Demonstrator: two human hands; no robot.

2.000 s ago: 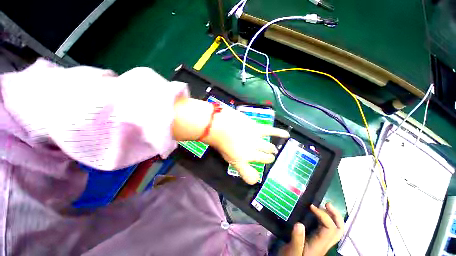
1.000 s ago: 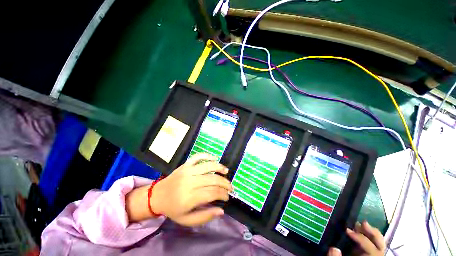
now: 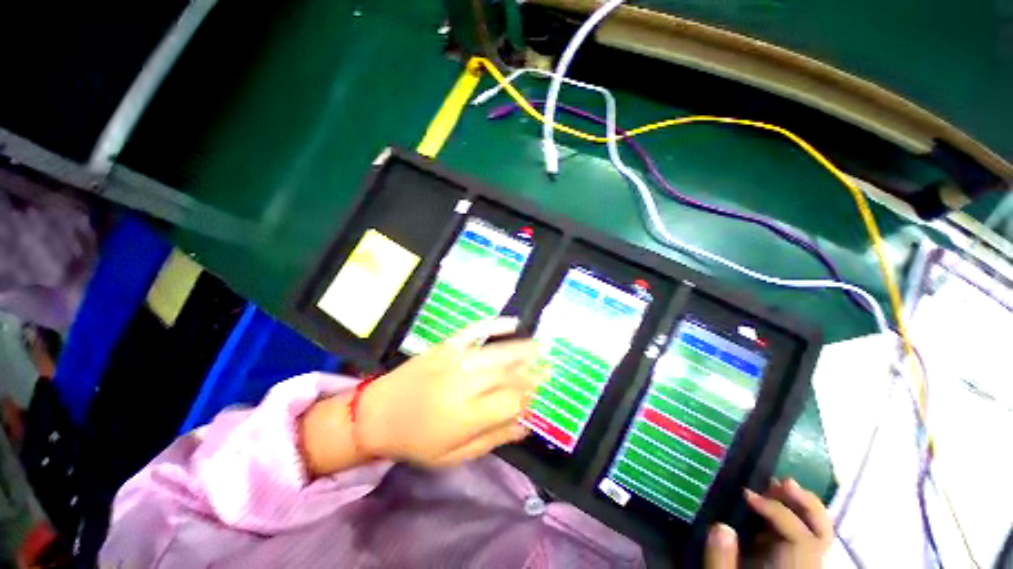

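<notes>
A black phone tray [image 3: 353, 211] lies tilted on the green bench. Its leftmost slot holds a yellow card [image 3: 370, 282]. The left smartphone [image 3: 469, 278] shows green bars. The middle smartphone [image 3: 589, 350] shows green bars and a red bar low down. The right smartphone [image 3: 691, 417] shows green bars and one red bar. My right hand [image 3: 461, 391] is over the lower ends of the left and middle phones, fingers on or just above the middle screen; it is slightly blurred. My left hand [image 3: 783, 528] rests at the tray's lower right corner, cut off by the bottom edge.
A yellow cable [image 3: 711, 118], a purple cable [image 3: 711, 208] and white cables [image 3: 658, 222] lie behind the tray. Paper sheets [image 3: 955, 389] are at the right. A raised platform [image 3: 755, 72] stands behind. Yellow tape [image 3: 449, 109] and a blue bin [image 3: 236, 358] are at the left.
My right hand has moved right, from the left phone's lower end towards the middle phone. A red bar now shows low on the middle screen. The view has shifted slightly.
</notes>
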